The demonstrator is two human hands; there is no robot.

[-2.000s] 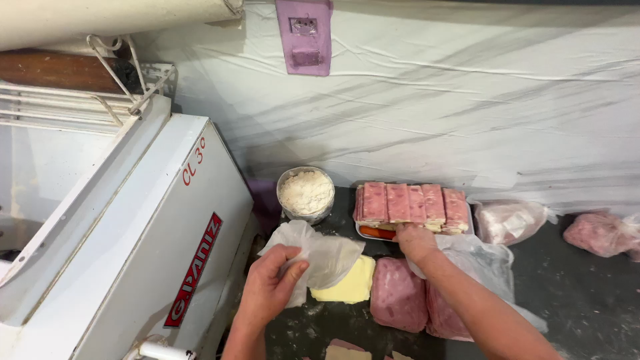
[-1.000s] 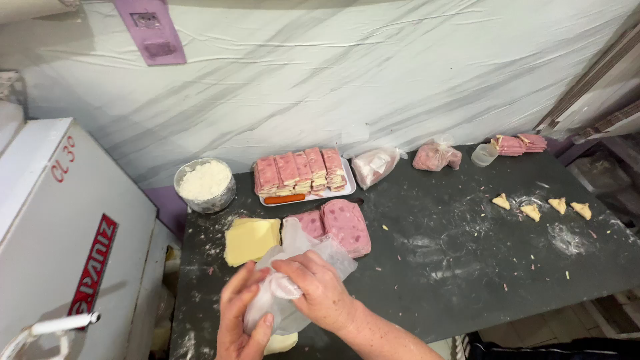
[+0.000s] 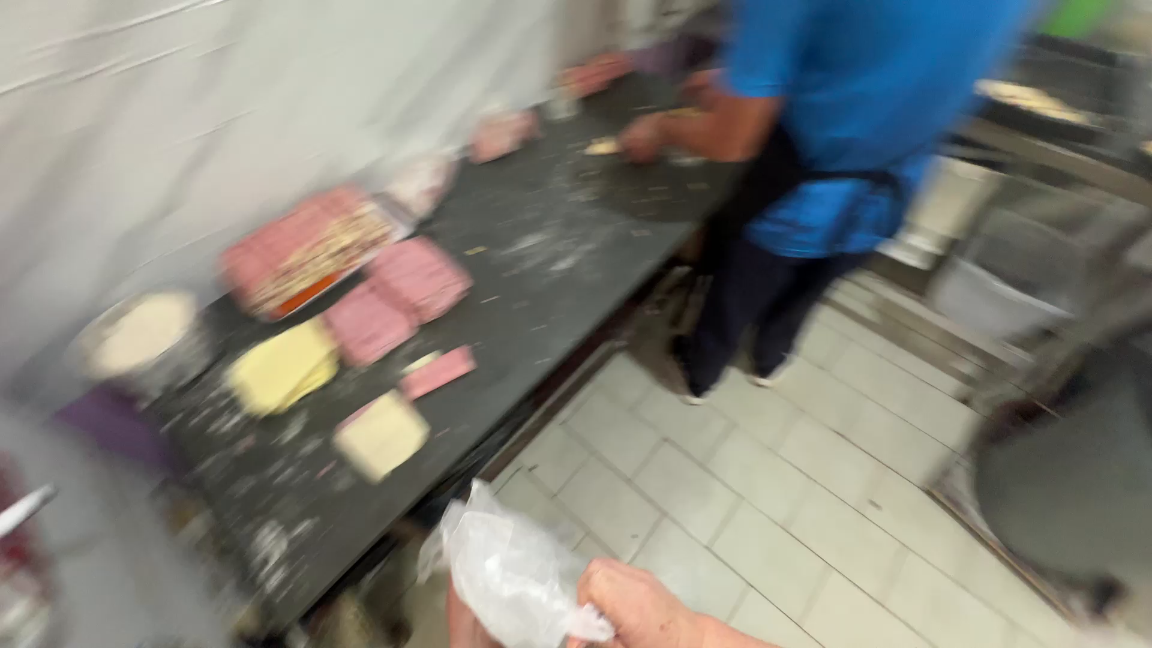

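Note:
A crumpled clear plastic bag (image 3: 508, 562) is gathered between my hands at the bottom of the view, past the table's front edge. My right hand (image 3: 630, 598) is closed on its twisted end. Mostly behind the bag is my left hand (image 3: 468, 621), its fingers hidden. On the dark table lie a stack of yellow cheese slices (image 3: 283, 367), two piles of pink sliced ham (image 3: 418, 279), a pale square slice (image 3: 382, 435) and a narrow ham strip (image 3: 438, 372). A tray of stacked ham and layered pieces (image 3: 310, 243) stands by the wall, with an orange-handled tool in it.
A tub of white flour or similar powder (image 3: 144, 337) stands at the table's left end. Bagged meat (image 3: 502, 135) lies along the wall. A co-worker in a blue shirt (image 3: 864, 108) works at the far end, on a tiled floor (image 3: 666, 459). A large round container (image 3: 1071, 477) is at right.
The view has swung right, bringing in the co-worker. My hands and the bag have moved from above the table to beyond its front edge.

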